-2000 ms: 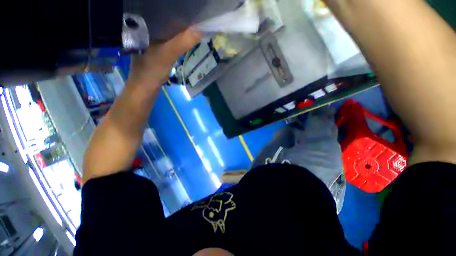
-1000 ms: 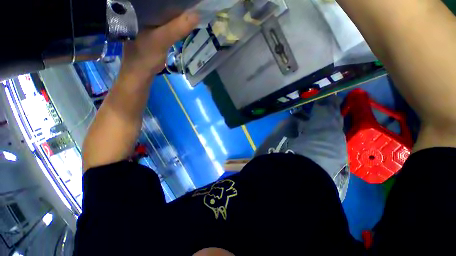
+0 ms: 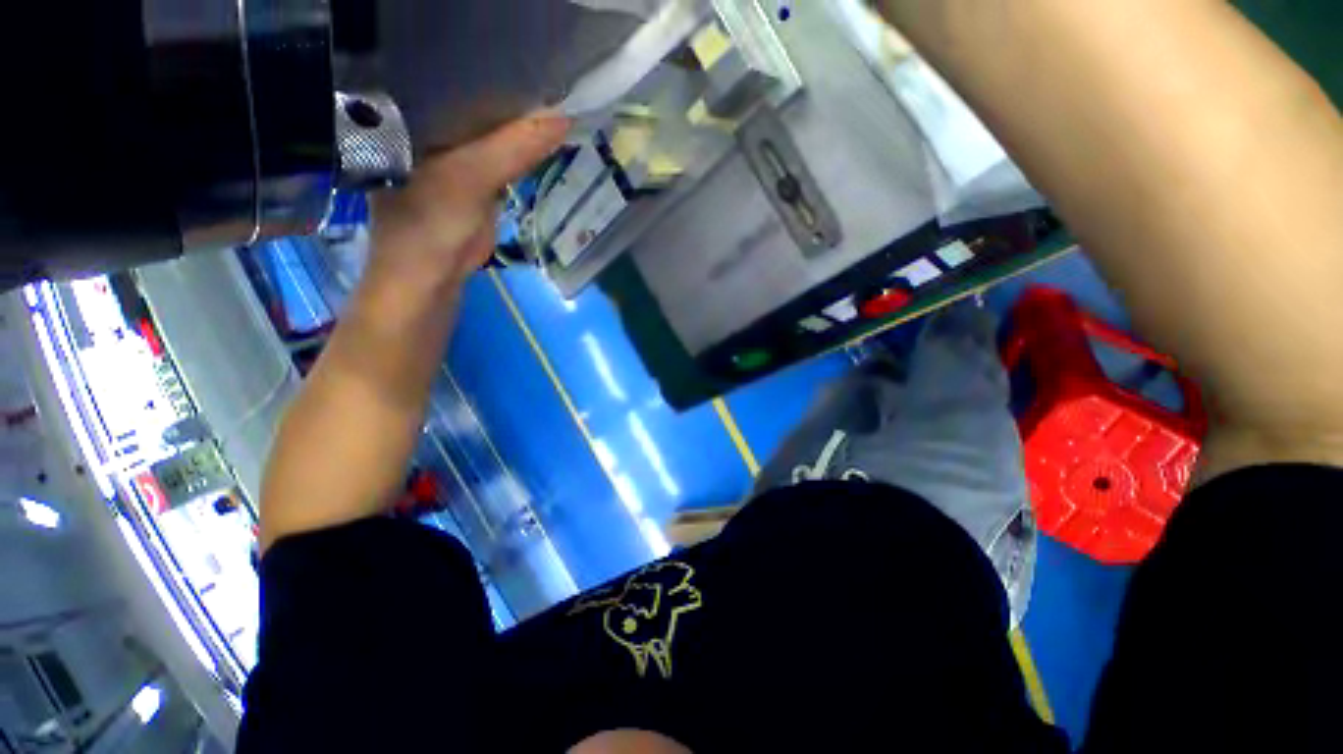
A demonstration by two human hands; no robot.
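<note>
The silver-grey horn (image 3: 471, 67) fills the top left beside the big black transducer housing (image 3: 184, 125) with its shiny collar. A thin white protective film sheet (image 3: 636, 62) stands along the horn's right edge. My left hand (image 3: 449, 192) is bare and lies against the horn's lower side. Its thumb is at the film's lower corner, pressing it to the horn; the other fingers are hidden. My right forearm crosses the upper right, but its hand is cut off by the top edge. The pale fixture (image 3: 648, 143) sits beside the horn.
The grey machine base (image 3: 737, 265) carries a slotted clamp bar (image 3: 791, 184). Its black front has a green button (image 3: 753, 360) and a red button (image 3: 885, 302). White sheets (image 3: 980, 165) lie at its right. A red stool (image 3: 1108, 464) stands on the blue floor.
The view has shifted slightly. The white film's edge shows more clearly beside the horn than one second ago. My left hand stays at the horn, its thumb now by the film's corner.
</note>
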